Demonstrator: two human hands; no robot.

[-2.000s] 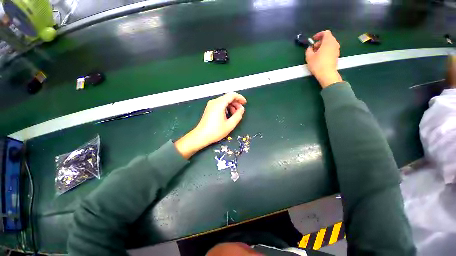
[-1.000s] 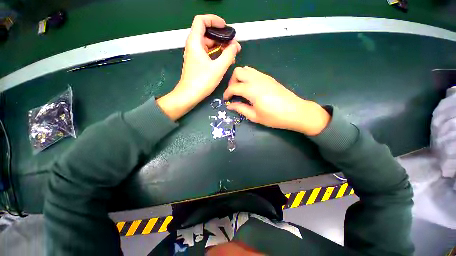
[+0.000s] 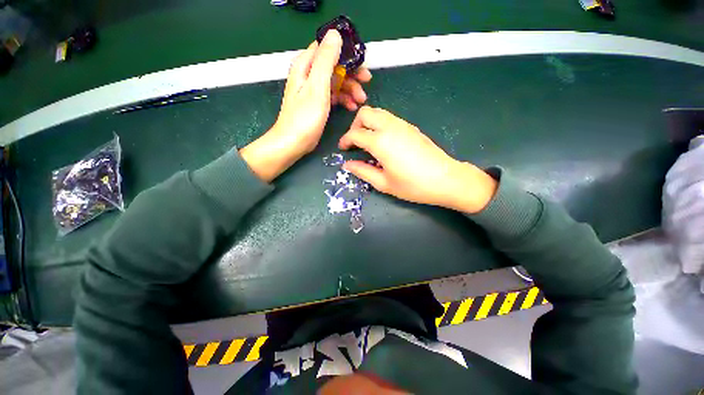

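Note:
My left hand (image 3: 309, 96) holds a black electronic unit (image 3: 349, 45) over the white rail, with the thumb on its face. A yellow-orange tab (image 3: 339, 76) sticks out below the unit. My right hand (image 3: 409, 158) is just below and to the right, at the upper right edge of a loose pile of tiny white and silver parts (image 3: 336, 204). Its thumb and forefinger are slightly apart; whether a tiny part is between them cannot be told.
A clear bag of small parts (image 3: 86, 187) lies at the left. Slim dark tools (image 3: 162, 102) lie along the white rail (image 3: 494, 45). Spaced black units (image 3: 79, 40) sit on the green belt beyond it. Another person's pale sleeve (image 3: 685, 204) is at the right edge.
My right hand has come from the belt to the pile. A unit is now in my left hand, and over the last second it has been turned so its face shows.

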